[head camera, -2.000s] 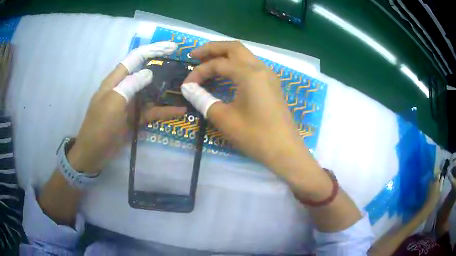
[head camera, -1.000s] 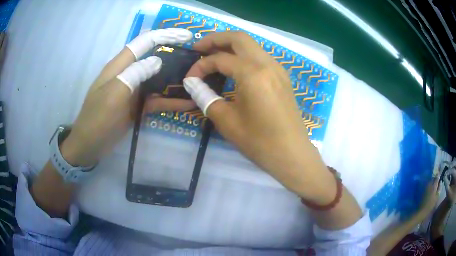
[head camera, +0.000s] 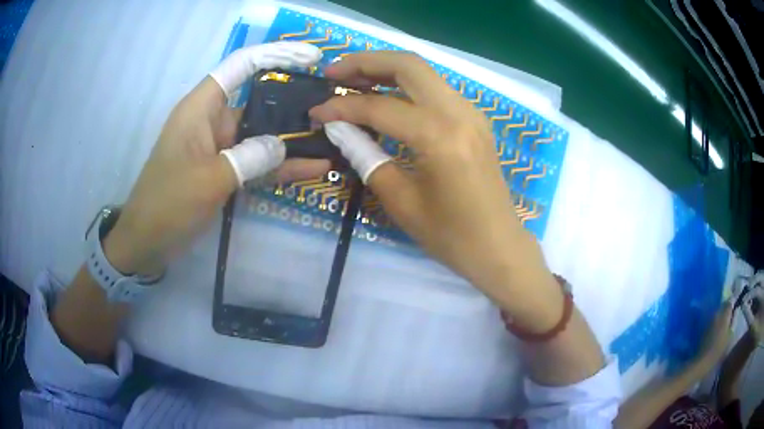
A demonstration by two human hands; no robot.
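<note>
A black phone frame (head camera: 276, 328) is held over the bench, its solid end up and its open rectangular window toward me. My left hand (head camera: 180, 172) grips its upper left side, with white cots on thumb and index finger; the thumb presses on the solid part. A thin orange flex circuit (head camera: 299, 135) lies across the solid part between my two thumbs. My right hand (head camera: 427, 159) is at the frame's upper right, with a white cot on the thumb; its fingertips are pinched at the flex's right end. The fingertips partly hide the flex.
The blue flex carrier sheet (head camera: 523, 159) lies under the hands and frame, with whitish backing sheets past its edge. The white foam mat (head camera: 92, 100) covers the bench. Beyond is the green conveyor (head camera: 586, 92). Crumpled blue film (head camera: 683, 289) and another person's hands are at the right.
My left thumb has moved down and right from the frame's upper left onto the solid part, near the flex's left end. My right hand stays at the flex's right end.
</note>
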